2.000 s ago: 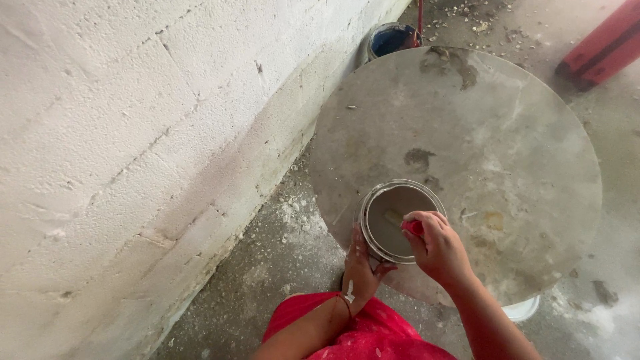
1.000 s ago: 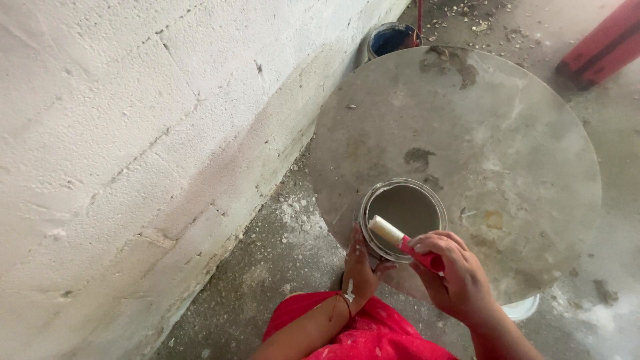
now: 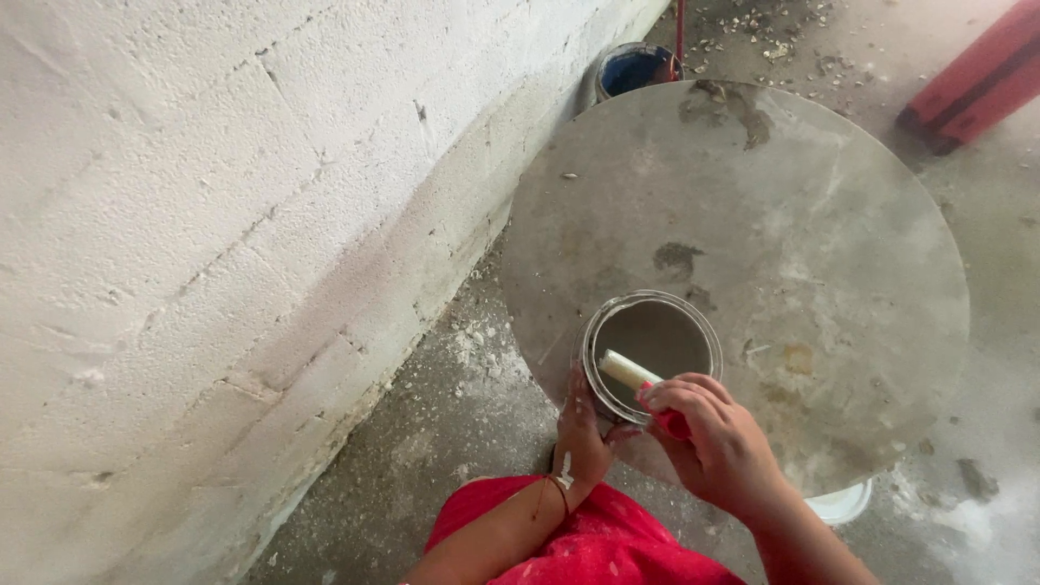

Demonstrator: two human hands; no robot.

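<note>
An open round paint can [image 3: 660,337] stands at the near edge of a round grey tabletop [image 3: 845,268]. My left hand [image 3: 582,435] grips the can's near left side, with white paint marks on the skin near the wrist. In my right hand [image 3: 711,439] is the red handle of a small tool, which looks like a paint brush or mini roller [image 3: 627,370]. Its whitish head lies over the can's opening, near the left inner rim. How full the can is cannot be told.
A whitewashed block wall [image 3: 284,219] rises on the left. Behind the tabletop stands a bucket [image 3: 638,71], blue inside, beside a thin red pole. A red object [image 3: 975,77] is at the upper right. A white rim [image 3: 843,502] shows below the table's near right edge.
Two seconds ago the tool's head was down inside the can; it has since come up towards the left rim in my right hand. My left hand has stayed on the can.
</note>
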